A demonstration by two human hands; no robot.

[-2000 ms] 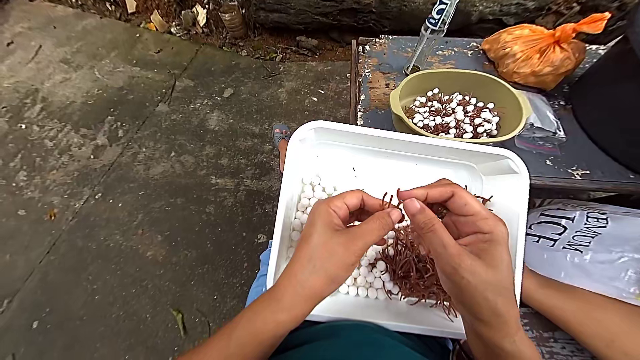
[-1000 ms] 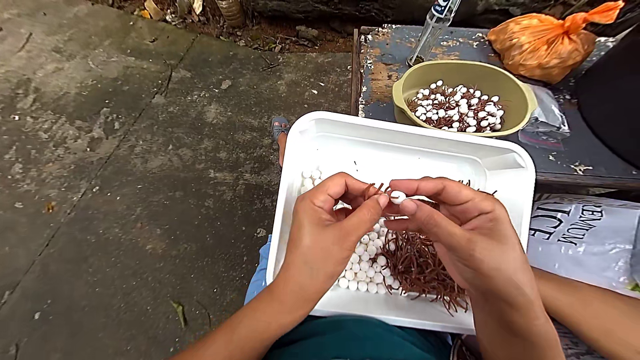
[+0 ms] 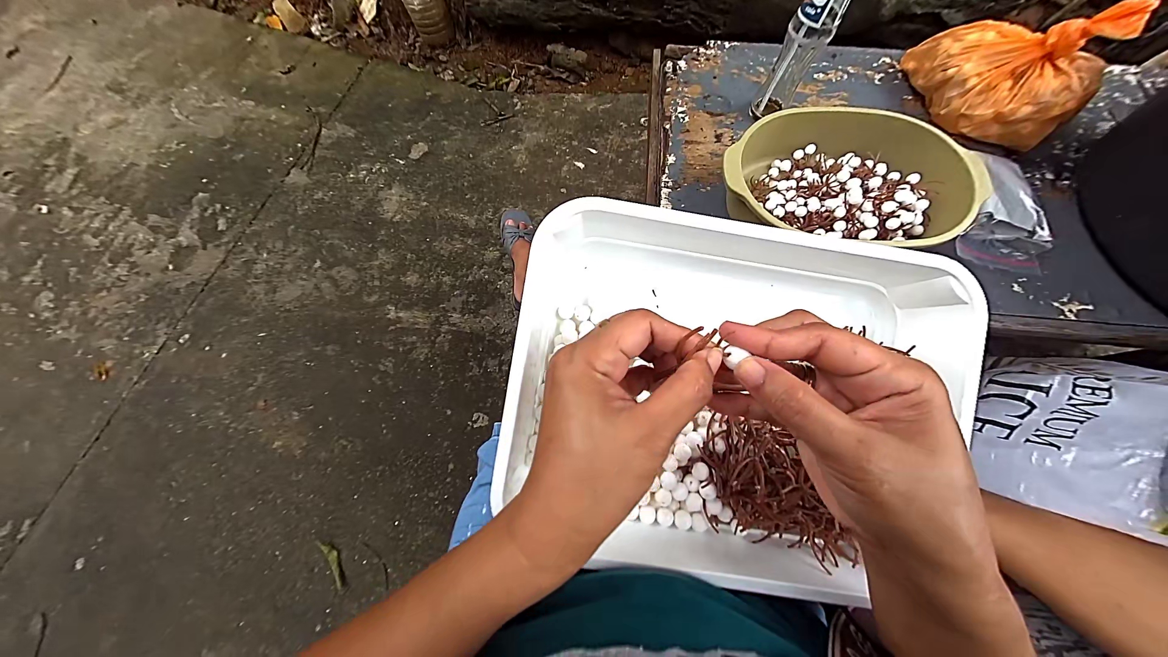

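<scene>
Over a white plastic tray (image 3: 730, 260), my two hands meet at the fingertips. Thumb and forefinger of my left hand (image 3: 620, 411) pinch thin reddish-brown strands (image 3: 701, 341). My right hand (image 3: 849, 411) grips a white bead (image 3: 735, 357) between thumb and forefinger, right beside the strands. Beneath the hands, loose white beads (image 3: 675, 493) cover the tray's left and middle part, and a heap of reddish-brown strands (image 3: 776, 484) lies to their right. An olive plastic bowl (image 3: 849, 123) beyond the tray holds brown strands mixed with white beads.
A worn bench (image 3: 703, 155) bears the bowl, a glass bottle (image 3: 798, 59), a knotted orange plastic bag (image 3: 1004, 82) and a clear plastic bag (image 3: 1008, 219). A dark round container (image 3: 1131, 201) stands at right. Another person's forearm (image 3: 1077, 566) reaches in below a printed white sack (image 3: 1072, 447).
Two seconds ago no bead showed at my right fingertips; one second ago a white bead was there, and it still is. The hands stay close together over the tray.
</scene>
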